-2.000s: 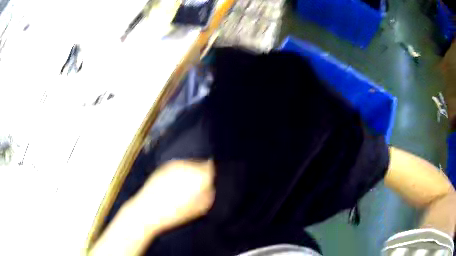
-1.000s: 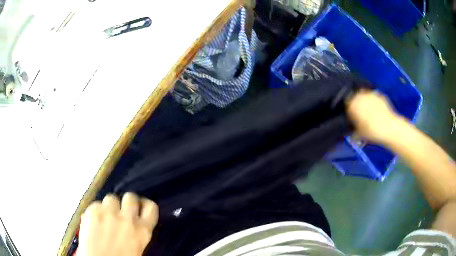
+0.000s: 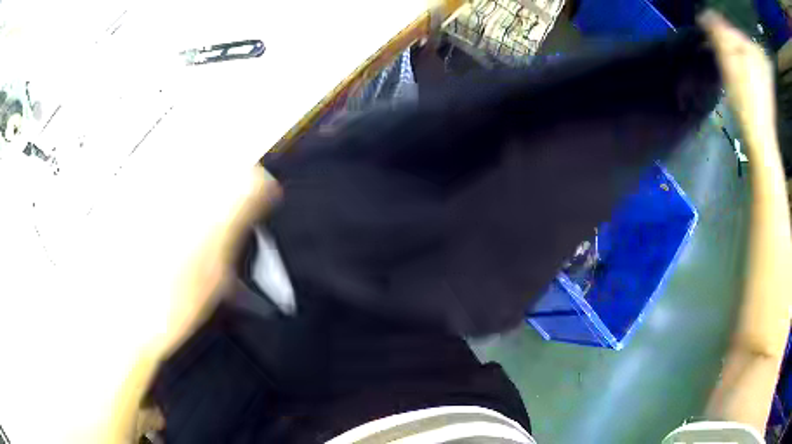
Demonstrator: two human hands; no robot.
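Observation:
The black garment (image 3: pixel 452 208) is stretched out blurred between my two hands, above my lap and past the table edge. My left hand (image 3: pixel 260 192) grips its near end at the table edge; the fingers are blurred. My right hand (image 3: pixel 728 42) is raised at the upper right and holds the far end. A white patch or label (image 3: pixel 273 276) shows on or under the cloth just below my left hand. The thread snips (image 3: pixel 224 52) lie on the white table, away from both hands.
The white table (image 3: pixel 113 234) with its wooden edge (image 3: pixel 352 78) is at the left. A blue bin (image 3: pixel 647 251) with some contents stands on the green floor at the right, partly behind the cloth. More blue bins and a pale bundled stack (image 3: pixel 508 28) are at the top.
My right hand has moved up and outward with the garment's far end, spreading the cloth wider. My left hand has moved up along the table edge. The white patch has come into view.

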